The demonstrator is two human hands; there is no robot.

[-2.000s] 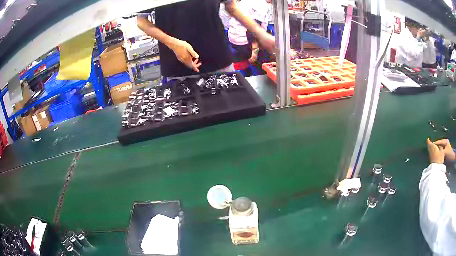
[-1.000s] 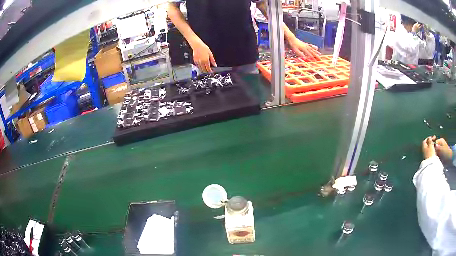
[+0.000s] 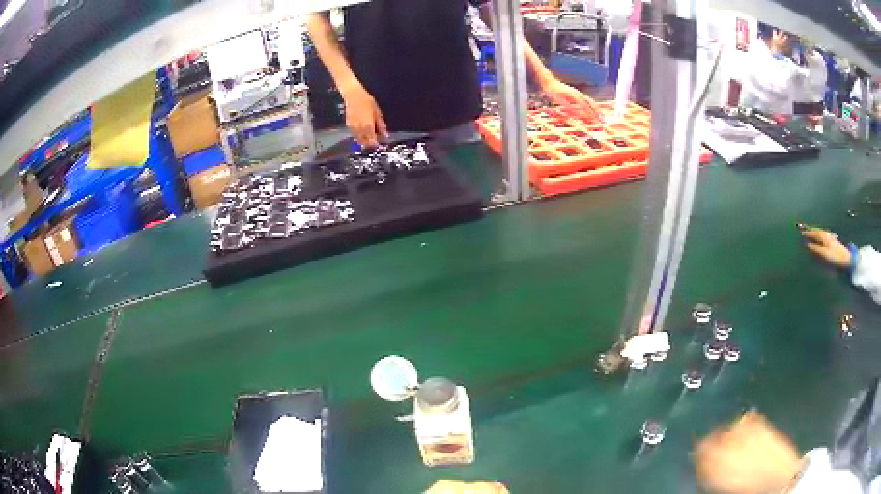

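A squat cream bottle with a label [image 3: 445,436] stands near the front of the bench, its round pale lid [image 3: 394,378] hanging open on the left. Just below it, a sliver of one of my hands [image 3: 467,487] is cut off by the bottom edge; which hand it is, and whether it holds anything, cannot be told. My other hand is not seen. Left of the bottle, a white sheet [image 3: 290,455] lies in a black bin [image 3: 241,442]. Shiny dark-topped pieces stand right of the bottle [image 3: 653,432] and at the lower left [image 3: 141,465].
A blurred hand [image 3: 744,455] with a white sleeve, apparently a neighbour's, is at lower right; another [image 3: 829,246] is higher. A person opposite [image 3: 411,72] touches a black foam tray [image 3: 338,241] and orange trays [image 3: 589,174]. An upright post [image 3: 667,193] stands right of centre.
The view has shifted, moving bench items slightly left. The neighbour's hands have parted, one apparently sweeping down-left. A sliver of my hand has appeared at the bottom. The person opposite now reaches over the orange trays.
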